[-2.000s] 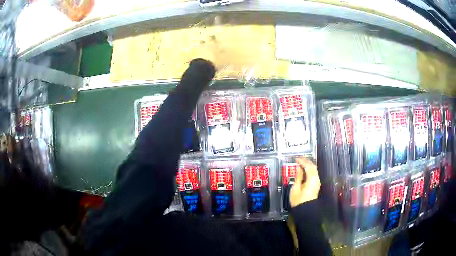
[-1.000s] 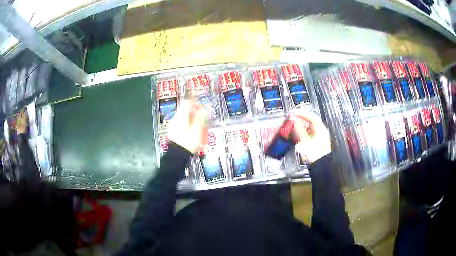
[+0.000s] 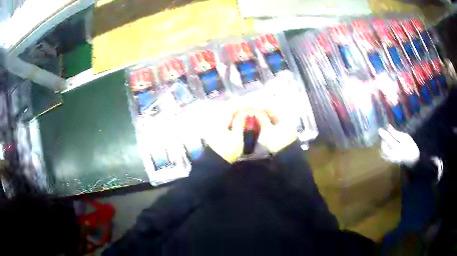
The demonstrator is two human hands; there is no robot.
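My left hand and my right hand are close together over the lower right part of the clear blister tray. Both hold one upright product unit, red on top and dark below, between them. The fingers are blurred and washed out by glare. Red-and-blue units stand in the tray's back row. A small clear piece lies tilted over the second pocket from the left. Glare and my hands hide much of the front row.
Stacked filled trays stand at the right, with another person's pale hand at their front edge. A tan cardboard sheet lies behind the tray. The green bench top shows at left. A red stool is below it.
My left hand has moved right from the tray's left part and joined my right hand at the unit. The view has shifted and tilted. Another person's hand has appeared at right.
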